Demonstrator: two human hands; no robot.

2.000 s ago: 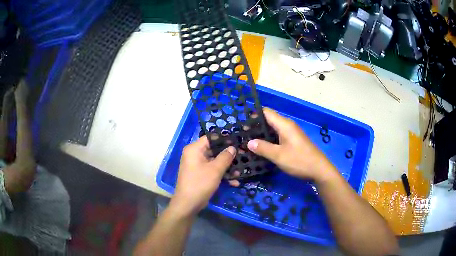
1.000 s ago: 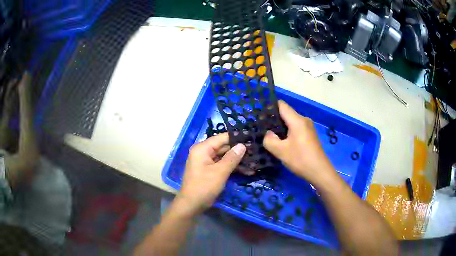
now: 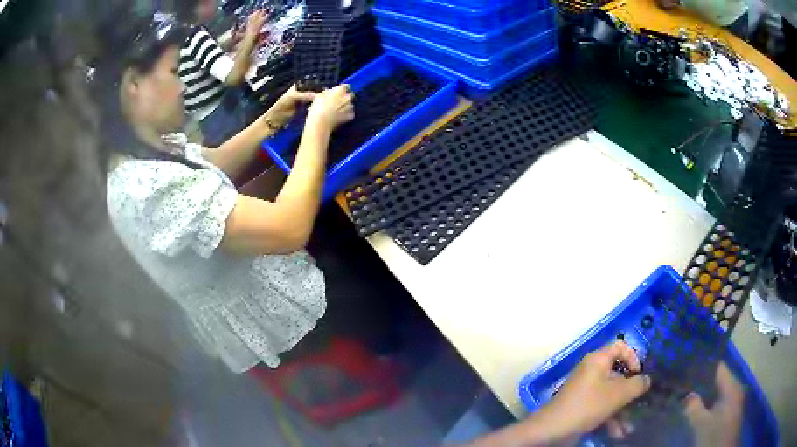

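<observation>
A black perforated die-cut sheet (image 3: 721, 278) hangs over the blue parts bin (image 3: 549, 377) at the lower right. Its upper part shows open holes. My left hand (image 3: 599, 384) is at the sheet's left edge, fingers curled and thumb against it. My right hand (image 3: 724, 415) grips the sheet's right side, blurred and partly cut off by the bottom edge. A few small dark pieces, apparently rings, lie in the bin near my left fingers. The sheet and hands hide much of the bin.
More perforated sheets (image 3: 472, 166) lie on the white bench (image 3: 524, 279). Stacked blue bins (image 3: 472, 39) stand behind. A person (image 3: 218, 227) works over another blue bin (image 3: 389, 140) at left, beside a red stool (image 3: 336, 380). Wires and dark units lie on the green mat.
The view has swung left, so the bin, sheet and my hands now sit at the lower right. The other person, stacked bins and flat sheets have come into fuller view.
</observation>
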